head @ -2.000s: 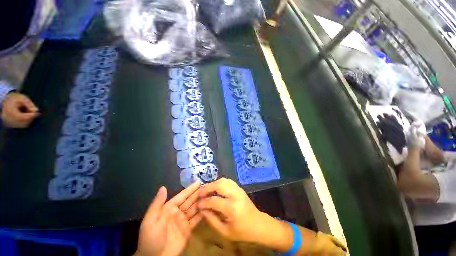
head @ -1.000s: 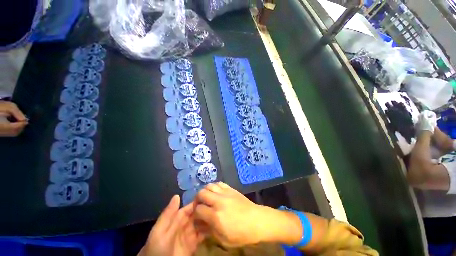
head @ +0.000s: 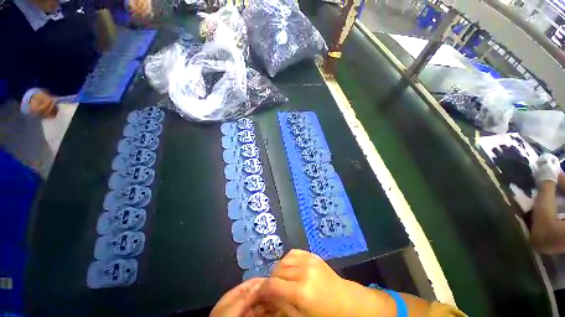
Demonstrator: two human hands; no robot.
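My right hand, with a blue band at the wrist, is at the bottom centre with its fingers bent together. My left hand is beside it, cut off by the bottom edge. The hands touch; whatever lies between the fingers is hidden. Just beyond them is the near end of the middle row of pale blue-grey housings, each with a round slotted insert. The nearest housing is partly covered by my right hand. A similar row lies on a blue perforated mat to the right, and another row of housings lies to the left.
Clear plastic bags with dark contents lie at the back. A person at the upper left is by a blue tray. The bench's worn cream edge borders a green conveyor. A gloved hand is at far right.
The view has shifted, so the rows sit lower and more of the bags shows. My left hand has turned from palm-up and closed in against my right. The other person's hand is now at the blue tray.
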